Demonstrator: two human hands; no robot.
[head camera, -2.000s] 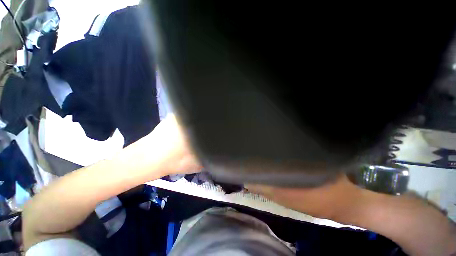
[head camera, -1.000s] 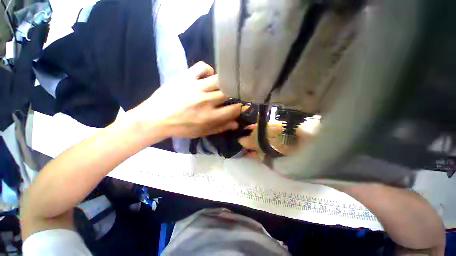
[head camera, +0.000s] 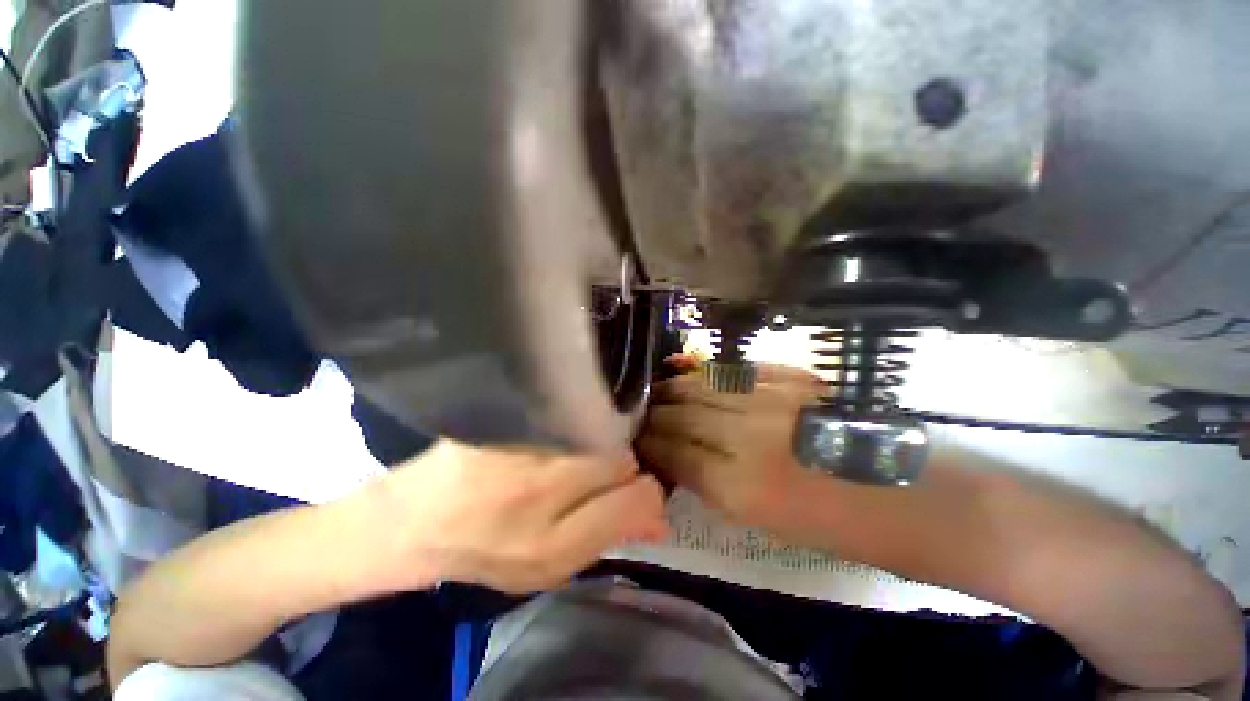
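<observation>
The sewing machine head (head camera: 823, 123) fills the upper middle and right. Its presser foot area is mostly hidden. A small ribbed brass-coloured screw (head camera: 729, 373) and a coiled spring with a round metal knob (head camera: 864, 445) hang from it. My left hand (head camera: 548, 514) is left of the needle area near the table's front edge, fingers curled together. My right hand (head camera: 720, 431) lies under the head, its fingertips close to the left hand. A little dark material shows between them; the grip is unclear. The dark garment piece (head camera: 226, 274) lies at the left, largely hidden by the head.
The white table (head camera: 233, 411) carries a printed scale (head camera: 768, 551) along its front edge. Mixed cloth pieces (head camera: 82, 260) are heaped at the far left. Dark cloth and a blue strip (head camera: 463, 657) are below the table, beside my lap.
My left hand has moved down and towards the table's front edge from its place on the dark cloth. The view has shifted, showing the spring and knob and hiding more of the garment.
</observation>
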